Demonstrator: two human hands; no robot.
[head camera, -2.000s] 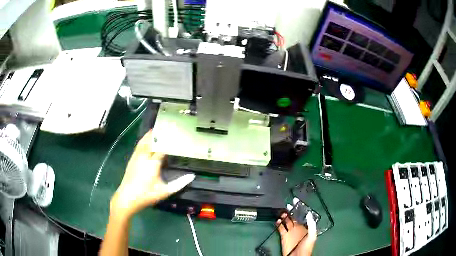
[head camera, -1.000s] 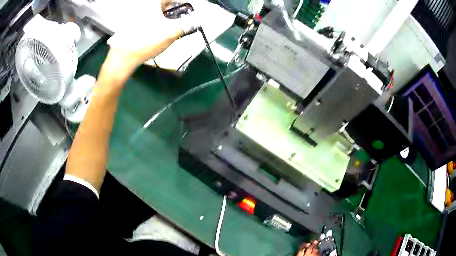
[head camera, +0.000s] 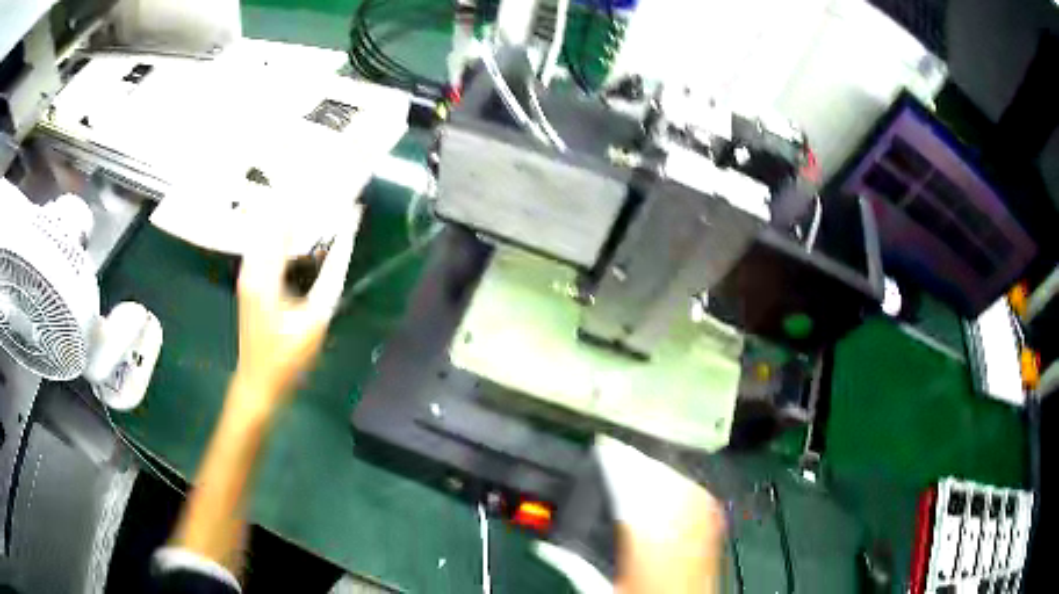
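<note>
My left hand (head camera: 285, 296), blurred, is at the left over the edge of the white plate, its fingers around a small dark piece (head camera: 304, 273). My right hand (head camera: 662, 511), strongly blurred with white fingertips, is at the front of the black press machine (head camera: 406, 395), right of the red lit switch (head camera: 534, 514). A dark area shows between its fingers; I cannot tell if it is a held part or the machine. The pale yellow-green fixture plate (head camera: 592, 366) lies under the grey column (head camera: 674, 255).
White line carrier plate (head camera: 221, 128) at upper left, white fan (head camera: 41, 290) at left. A thin black frame (head camera: 780, 540) lies right of my right hand. White part tray (head camera: 981, 534) with red base at lower right, monitor (head camera: 941, 203) at upper right, cables (head camera: 389, 46) behind.
My left hand has come back from the far white plate to its near edge. My right hand has moved up and left to the machine's front. The view has turned.
</note>
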